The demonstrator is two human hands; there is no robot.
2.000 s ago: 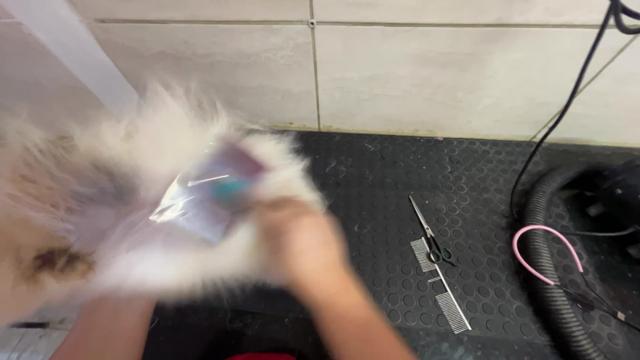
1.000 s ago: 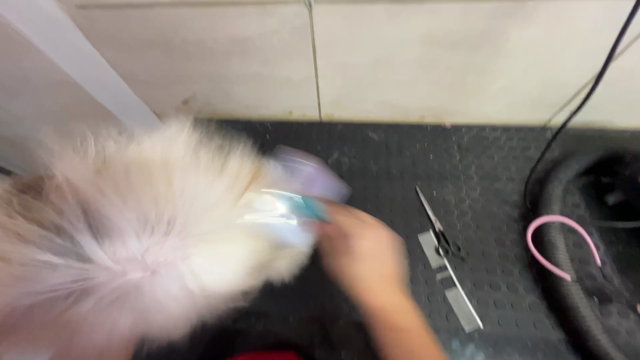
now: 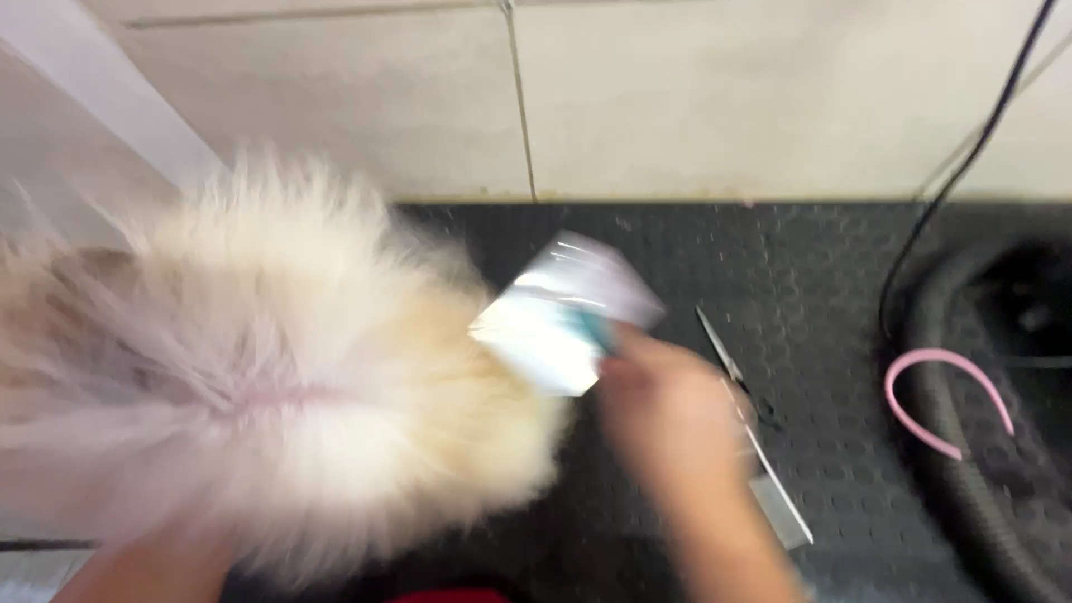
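Note:
A fluffy, long-haired cream and white animal (image 3: 335,352), its head not visible, fills the left side on a black studded rubber mat. My right hand (image 3: 662,385), blurred, grips a shiny, flat, pale plastic piece with a teal part (image 3: 578,301) just right of the fur. At the lower left my left forearm (image 3: 159,561) reaches under the fur, which hides the hand. Scissors with dark handles (image 3: 729,360) and a metal grooming comb (image 3: 779,502) lie on the mat, partly behind my right hand.
A corrugated black hose (image 3: 963,494) curves along the right, with a pink headband-shaped loop (image 3: 938,360) over it. A black cable (image 3: 988,134) hangs in front of the tiled wall (image 3: 712,100). Something red (image 3: 452,596) shows at the bottom edge.
The shiny piece was over the fur two seconds ago; my right hand has carried it to the right, off the animal's edge. The view has shifted closer.

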